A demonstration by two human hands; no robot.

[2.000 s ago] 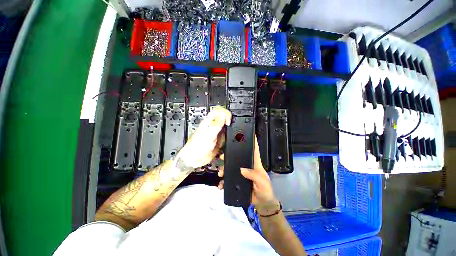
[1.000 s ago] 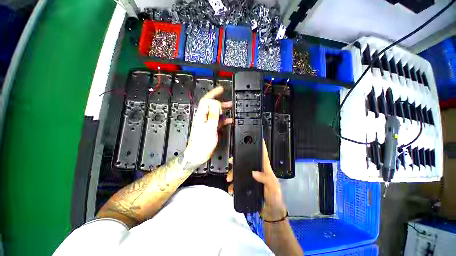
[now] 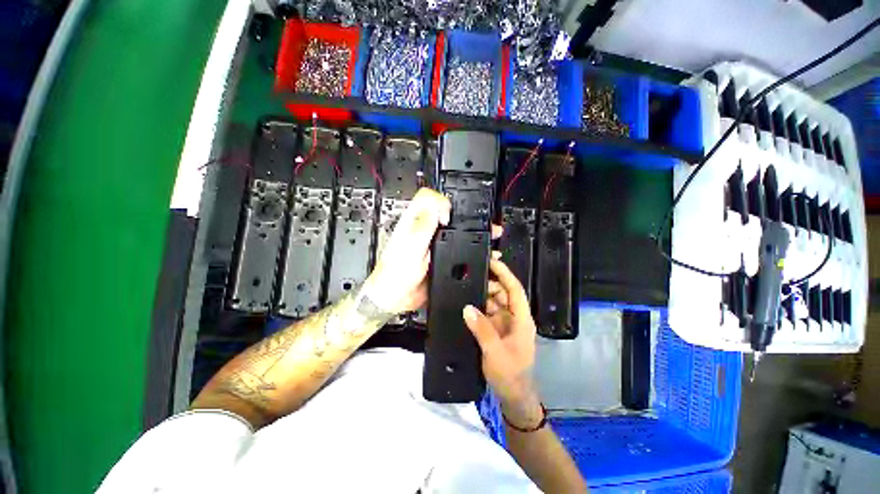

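A long black lock panel (image 3: 458, 318) is held upright along the view, above the row of housings. My left hand (image 3: 410, 253) grips its left edge near the middle, with the thumb at the edge and the other fingers hidden. My right hand (image 3: 506, 338) is at its lower right side, thumb on the front edge and fingers bent beside it. Several open lock panel housings (image 3: 307, 246) lie side by side behind, some with thin red wires at their tops. The held panel hides part of the row.
Red and blue screw bins (image 3: 470, 81) stand behind the housings, with a pile of metal fittings (image 3: 425, 13) beyond. An electric screwdriver (image 3: 768, 288) rests on the white parts tray (image 3: 709, 318) at right. A blue crate (image 3: 700, 386) is at lower right. A green surface (image 3: 106, 193) runs along the left.
My left hand was off the panel with fingers raised one second ago and is now on its left edge. The panel has shifted slightly left, and my right hand's fingers show more beside it.
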